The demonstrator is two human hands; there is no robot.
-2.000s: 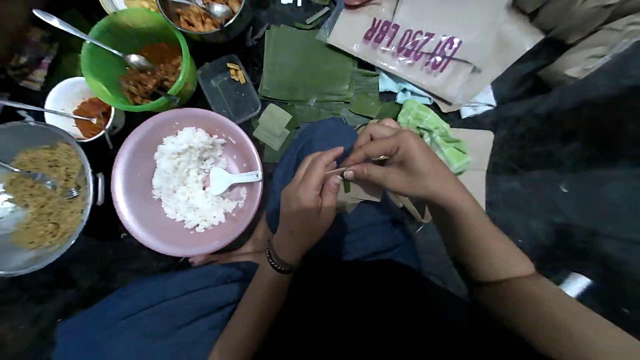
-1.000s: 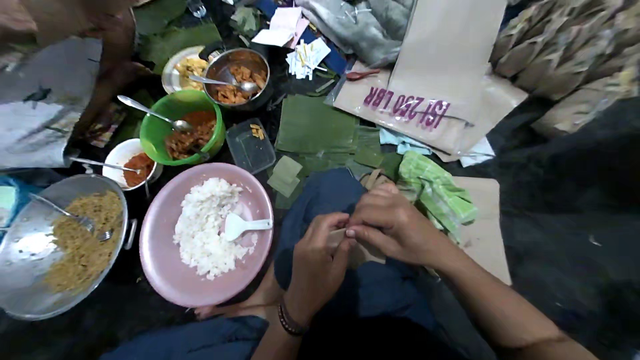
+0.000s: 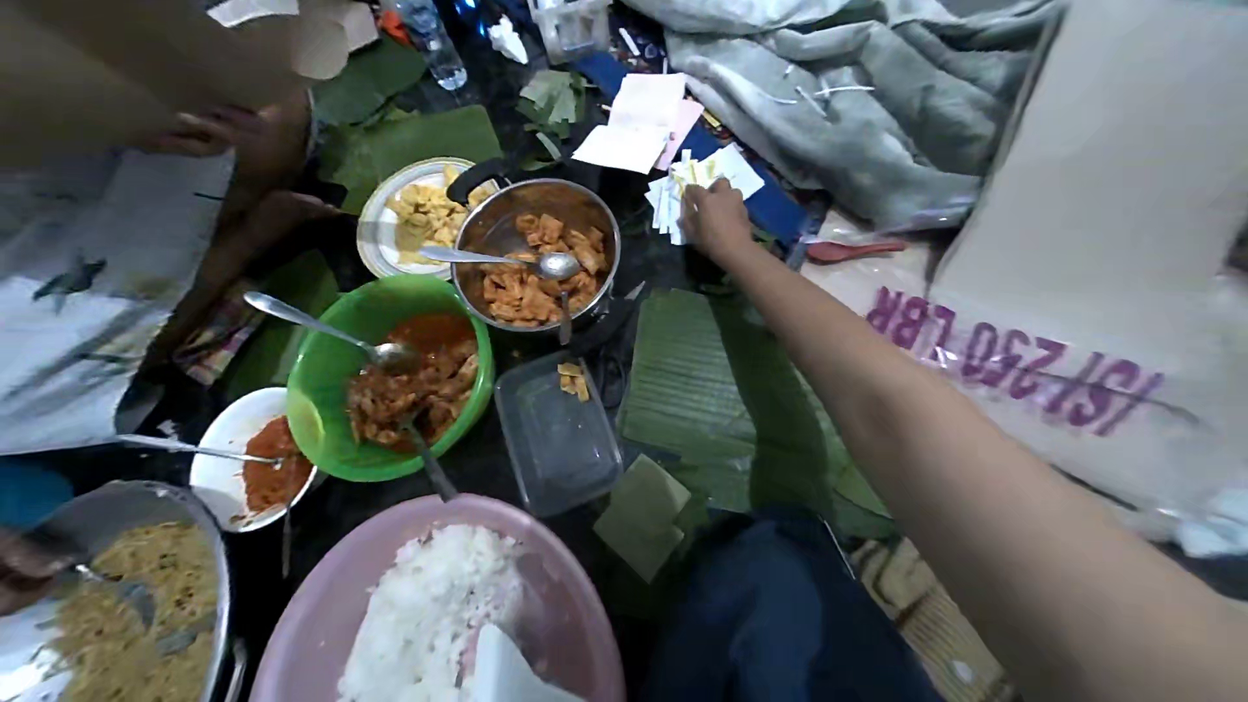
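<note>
My right hand (image 3: 717, 216) reaches out at the upper middle, its fingers touching a pile of small white paper slips (image 3: 733, 174); whether it grips one cannot be told. My left hand is out of view. Nearest below the arm lie pieces of banana leaf (image 3: 687, 375). A pink basin (image 3: 585, 624) of white rice (image 3: 429, 604) with a white scoop (image 3: 512, 673) stands at the bottom. Left of the leaves is a clear plastic container (image 3: 556, 448) with a few yellowish pieces in it. Small brown paper squares (image 3: 643, 517) lie below the leaves.
A green bowl (image 3: 307, 390), a steel pot (image 3: 609, 219), a plate of yellow food (image 3: 375, 229), a white bowl (image 3: 216, 468) and a noodle pan (image 3: 219, 575) stand left, most with spoons. Another person's hand (image 3: 27, 570) holds a spoon there. Printed brown paper (image 3: 1092, 253) lies right.
My right hand has left my lap, where both hands held a small thing together, and now reaches forward to the paper slips. My left hand has gone out of view. The view has moved forward and closer.
</note>
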